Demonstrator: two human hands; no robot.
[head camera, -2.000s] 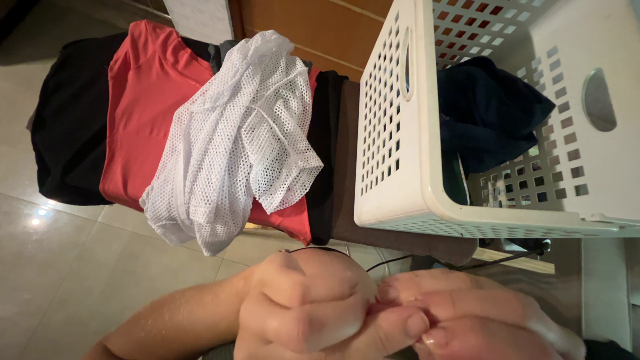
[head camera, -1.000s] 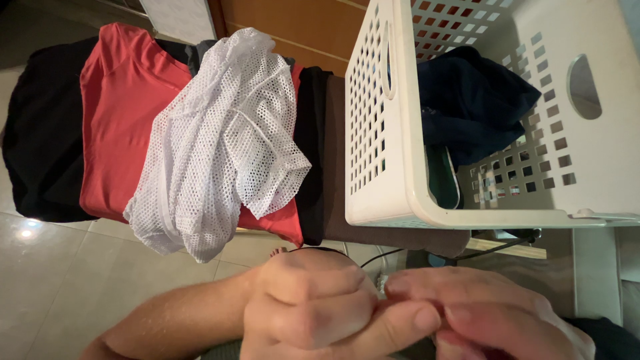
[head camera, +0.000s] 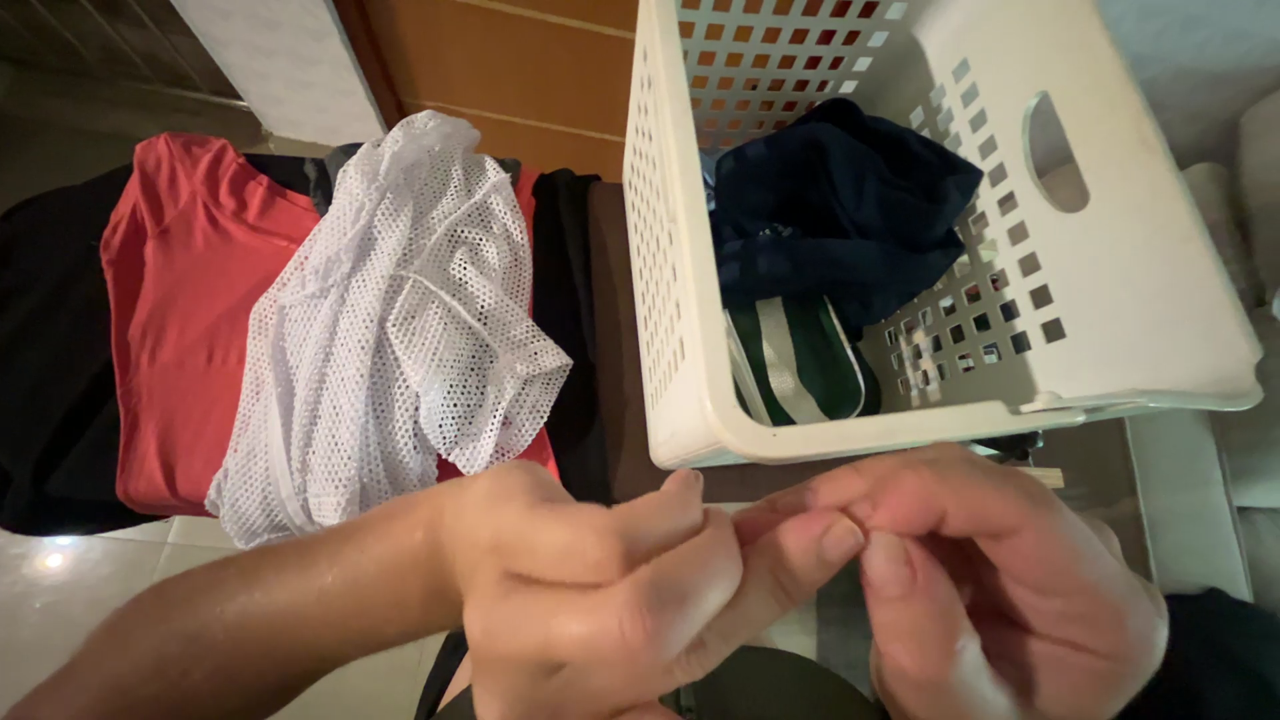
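My left hand (head camera: 620, 590) has its fingers curled, with thumb and index fingertip pressed close to the fingertips of my right hand (head camera: 1000, 580). Whether something tiny is pinched between them cannot be told. Both hands are in front of a white plastic laundry basket (head camera: 745, 440) with square holes. Inside it lie a dark navy cloth (head camera: 840, 210) and, under that, a dark green item with a pale strap (head camera: 800, 360). Left of the basket, a white mesh garment (head camera: 370, 320) lies crumpled over a red shirt (head camera: 190, 330), with black fabric (head camera: 50, 350) beneath.
The basket and the clothes rest on a brown surface (head camera: 625, 400). Behind them stands a wooden panel (head camera: 510, 70) beside a pale post. Glossy floor tiles (head camera: 70, 590) show at the lower left. A grey cushioned piece of furniture is at the right edge.
My hands have risen slightly toward the basket's front rim. The fingers of my right hand have opened out more, showing its palm side. The view has shifted.
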